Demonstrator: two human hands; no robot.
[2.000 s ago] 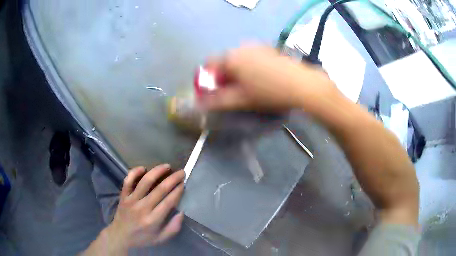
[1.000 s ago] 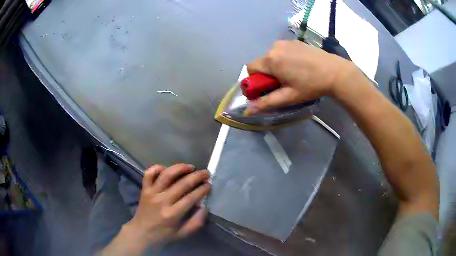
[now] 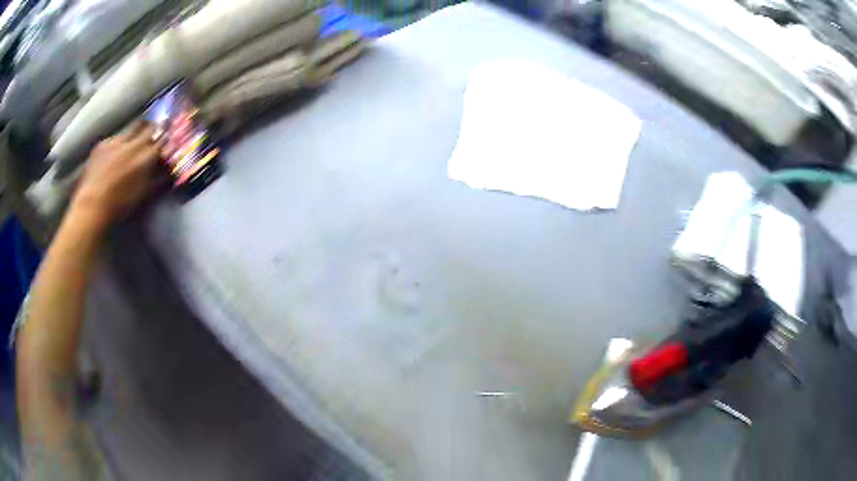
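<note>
My left hand (image 3: pixel 122 169) is blurred at the upper left, its fingers at the left edge of a phone (image 3: pixel 186 141) with a lit screen. Whether it grips the phone or only touches it is unclear. My right hand is out of the picture. The steam iron (image 3: pixel 672 376), with its red-and-black handle, sits unheld at the lower right, over the grey template (image 3: pixel 615 465). Narrow white folded edges (image 3: pixel 584 456) show beside the iron. The template's lower part is cut off by the picture's edge.
A flat white fabric pile (image 3: pixel 545 136) lies on the far part of the grey table (image 3: pixel 329 225). A thicker white stack (image 3: pixel 719 221) with frayed threads is behind the iron, near its green hose (image 3: pixel 808 176). Beige fabric rolls (image 3: pixel 240 56) lie behind the phone.
My right hand has let go of the iron and left view. My left hand has left the template for the phone. The view has swung left, bringing in the phone, rolls and flat pile.
</note>
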